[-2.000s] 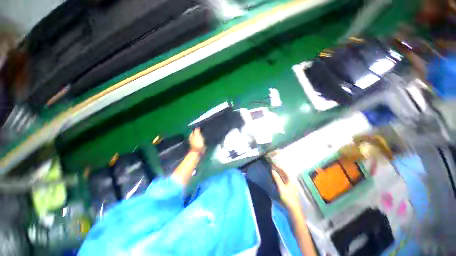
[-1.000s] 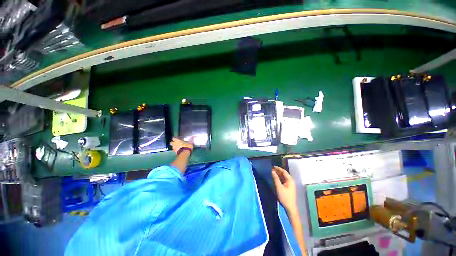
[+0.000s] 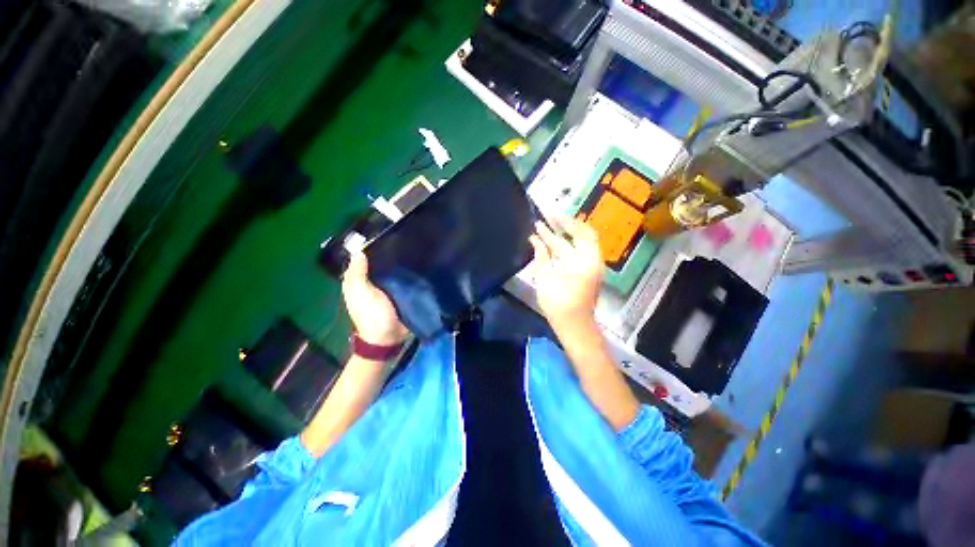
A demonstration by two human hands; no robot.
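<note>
A glossy dark screen panel (image 3: 454, 244) is held up in front of me, tilted, with a small gold tab at its upper right end. My left hand (image 3: 372, 305) grips its left end. My right hand (image 3: 567, 265) is at its right edge, fingers against it. The orange plate (image 3: 614, 217) lies in a pale green frame (image 3: 631, 272) on the white machine bed, right of the panel. The brass-gold dispensing head (image 3: 693, 205) is beside the plate.
More dark panels lie on the green bench (image 3: 214, 283) at lower left (image 3: 291, 366) and at the top (image 3: 524, 64). White paper scraps (image 3: 433, 147) lie behind the held panel. A stack of black frames (image 3: 700, 326) and pink pads (image 3: 760, 237) sit on the machine bed.
The view has turned toward the machine. A panel is now raised off the bench between both hands; a second ago my left hand touched a panel on the bench and my right hand was empty.
</note>
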